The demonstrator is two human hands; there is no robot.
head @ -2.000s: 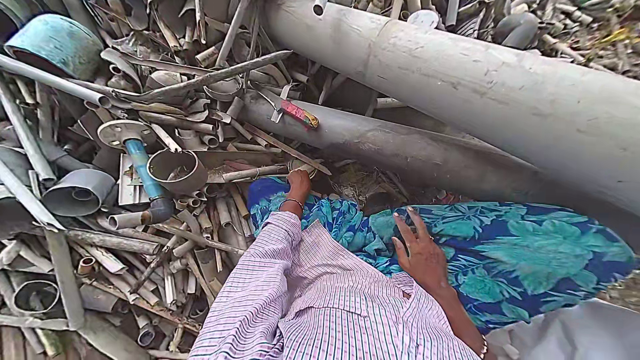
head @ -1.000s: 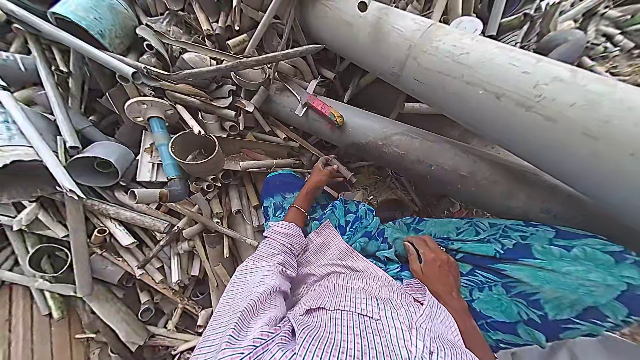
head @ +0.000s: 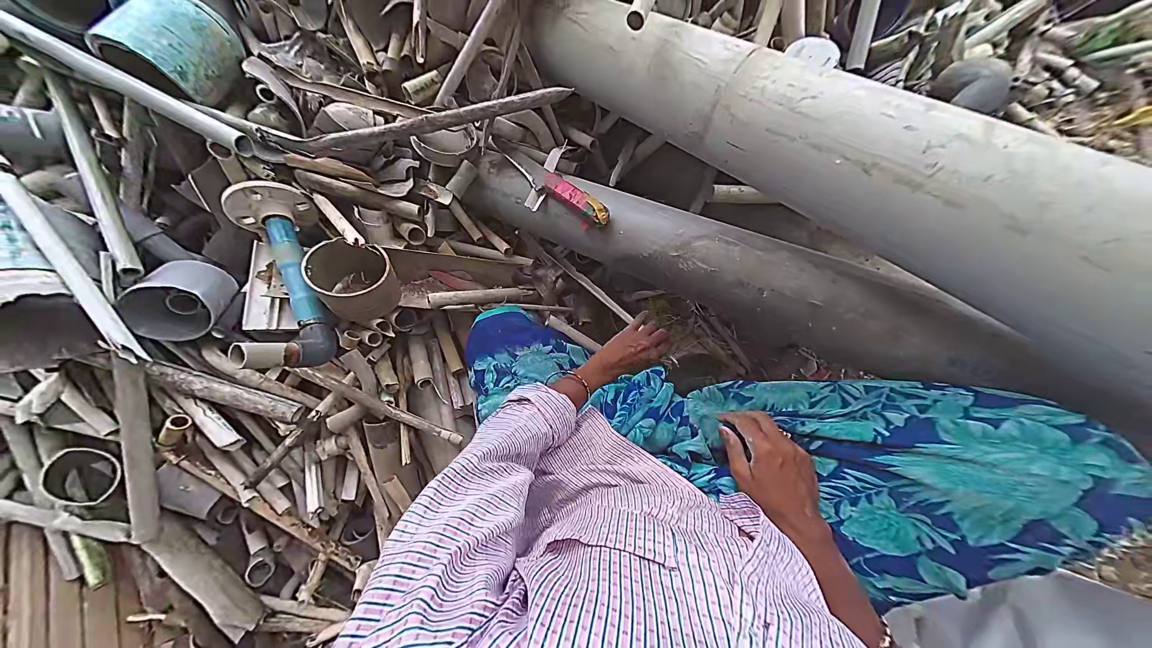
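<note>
My left hand (head: 630, 349) reaches past the knee to the debris beside the lower grey pipe. Its fingers point down, and whether they hold anything is hidden. My right hand (head: 776, 463) rests on the blue and teal floral cloth (head: 972, 450) over my lap, fingers curled. A dark patch shows between thumb and forefinger; I cannot tell whether it is an object or shadow. A knife with a red and yellow handle (head: 576, 200) lies on the lower grey pipe (head: 738, 279), beyond my left hand.
A large pale grey pipe (head: 855, 135) crosses the upper right. Cut plastic pipe pieces (head: 351, 279) are heaped at the left, with a blue pipe with a round flange (head: 288, 261) and a teal pipe section (head: 171, 45). Wooden slats (head: 54, 594) show at lower left.
My left hand held a short pipe piece a second ago; that piece is no longer visible in it, and the hand now reaches down. My right hand's spread fingers have curled since two seconds ago.
</note>
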